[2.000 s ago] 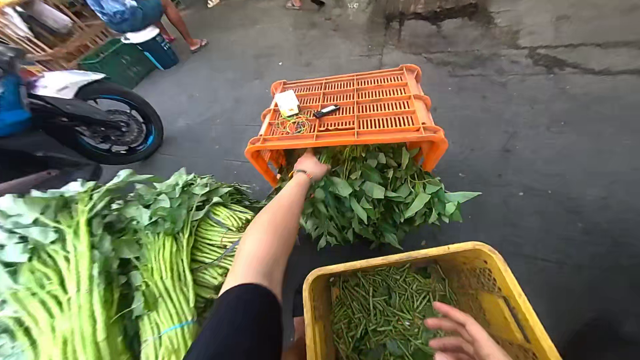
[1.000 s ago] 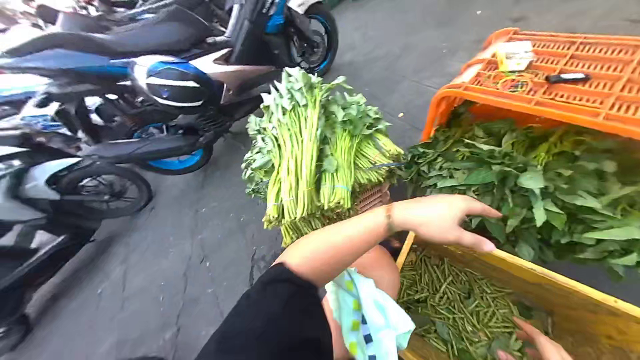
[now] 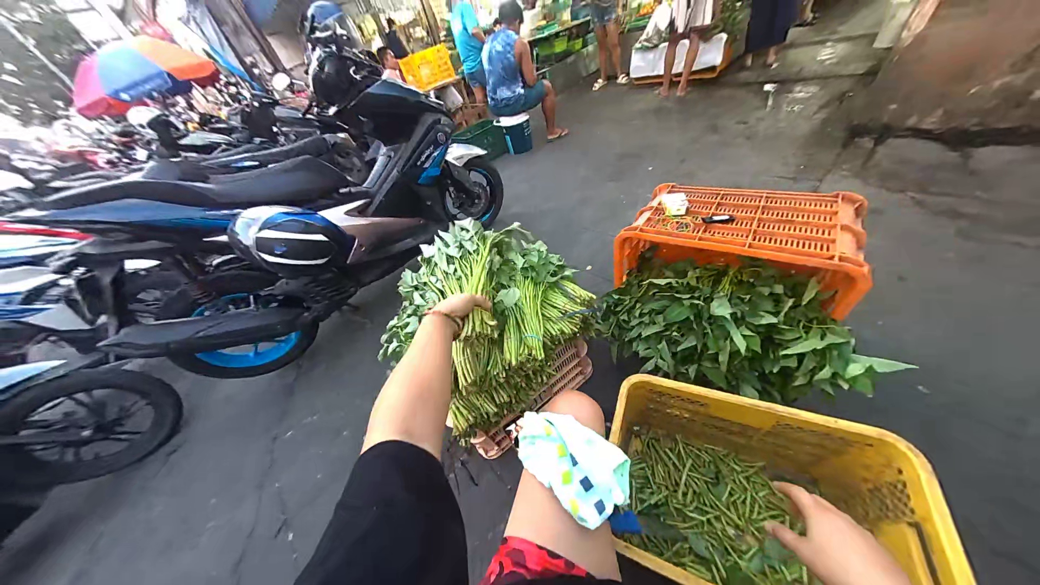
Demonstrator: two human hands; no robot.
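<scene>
My left hand (image 3: 461,309) rests on a stack of bundled leafy green stalks (image 3: 532,305), its fingers curled over one bundle; how firmly it grips cannot be told. The stack lies on a brown plastic crate (image 3: 566,370). Over the yellow plastic crate (image 3: 756,398), my right hand (image 3: 829,532) has thumb and fingers apart, beside the cut green stems (image 3: 707,504) inside. Beyond it, loose leafy greens (image 3: 723,325) spill from under an orange plastic crate (image 3: 756,223). A patterned cloth (image 3: 574,467) lies on my knee.
Parked motorcycles (image 3: 244,179) line the left, one with a hanging helmet (image 3: 290,241). A seated person (image 3: 512,65) and market stalls are farther back. On the orange crate lie rubber bands (image 3: 681,221) and a small black object (image 3: 718,218).
My left hand was at the greens under the orange crate, then above the yellow crate's edge, and is now on the stacked bundles at left. The view has swung left and up.
</scene>
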